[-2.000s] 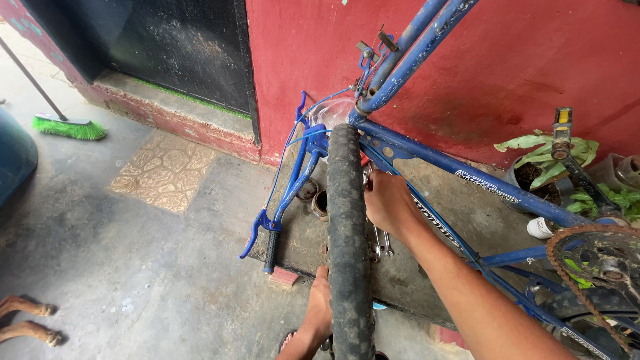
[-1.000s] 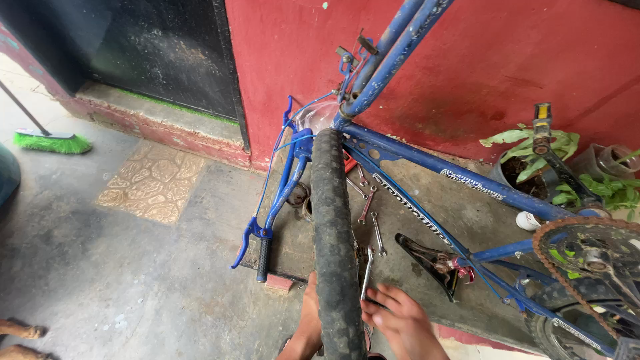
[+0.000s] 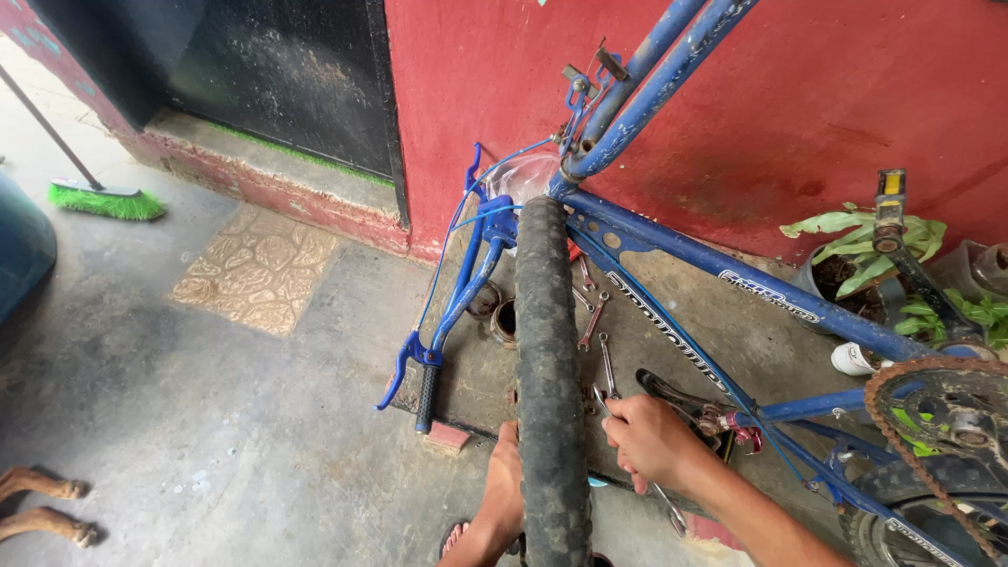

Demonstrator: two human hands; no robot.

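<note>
A worn black bicycle tire (image 3: 551, 354) stands upright, tread toward me, beside the front of an upside-down blue bicycle frame (image 3: 732, 276). My left hand (image 3: 505, 465) is at the wheel's left side; its fingers are partly hidden behind the tire. On the right side, my right hand (image 3: 650, 441) is closed around a metal wrench (image 3: 668, 508), whose ends show above and below the fist. Several more wrenches, among them a combination wrench (image 3: 607, 364), lie on the concrete slab right of the tire. The blue handlebar (image 3: 465, 295) with its brake levers is left of the tire.
A bicycle saddle (image 3: 677, 398) lies under the frame. Two small round containers, one an open jar (image 3: 504, 319), sit left of the tire. Rusty chainring (image 3: 945, 409) and potted plants (image 3: 850, 268) are at right. A green broom (image 3: 106, 201) and an animal's legs (image 3: 47, 504) are at left.
My right hand was near the upper tire, then lower with fingers spread beside a wrench; now it is closed around a wrench. My left hand stays at the wheel's left side.
</note>
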